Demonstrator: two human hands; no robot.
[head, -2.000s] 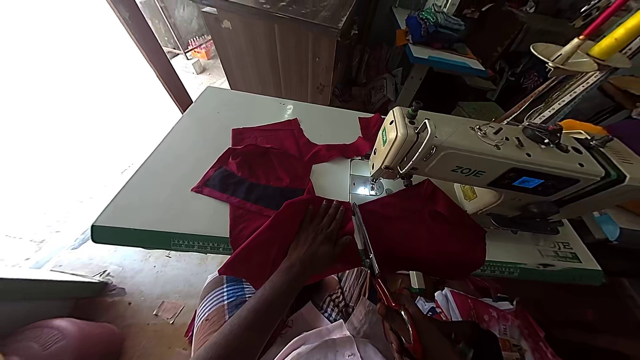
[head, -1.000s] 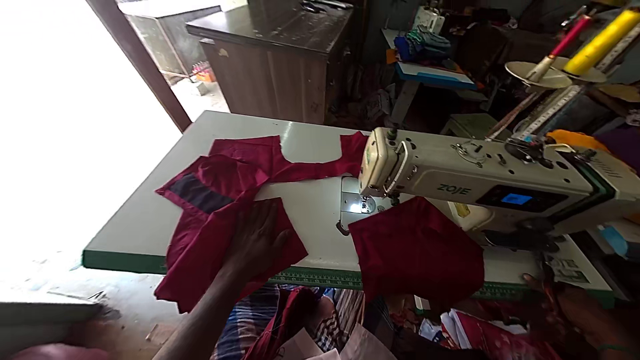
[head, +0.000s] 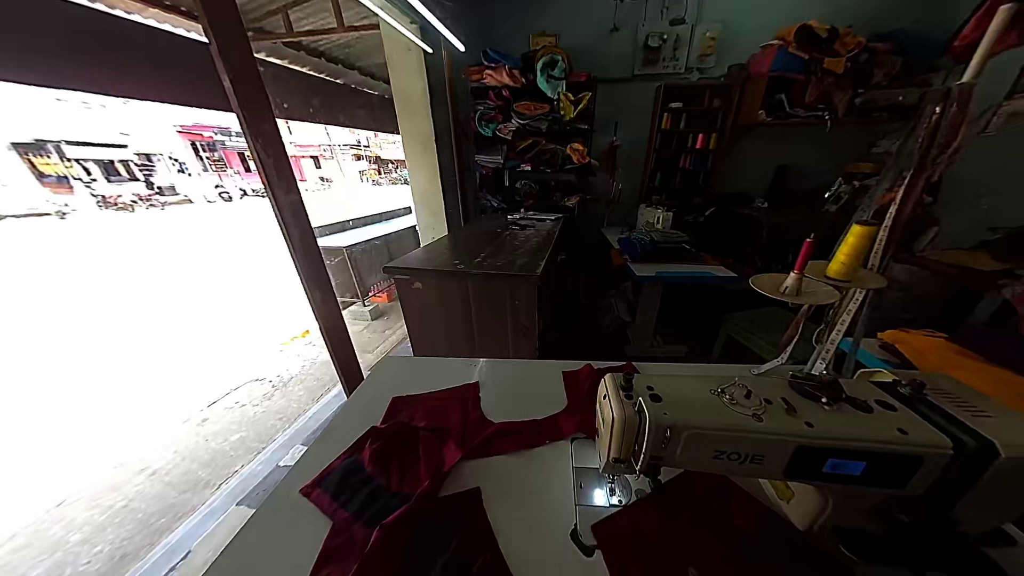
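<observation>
Neither of my hands shows in the head view now. Dark red fabric pieces lie spread on the white sewing table, left of the ZOJE sewing machine. One of them bears a dark patch, and a narrow strip reaches toward the machine's head. A further dark red piece lies under the machine's arm, at the right of the lit needle plate. The lower parts of the fabric are cut off by the frame's bottom edge.
Behind the machine stand a red thread cone and a yellow one. A wooden counter is beyond the table. Shelves of folded cloth line the back. At the left, a post stands by the open street side.
The view has swung up toward the room and street. Both hands, seen a second ago, are out of view. Between the two earlier frames, the scissors left the fabric and the red pieces came apart.
</observation>
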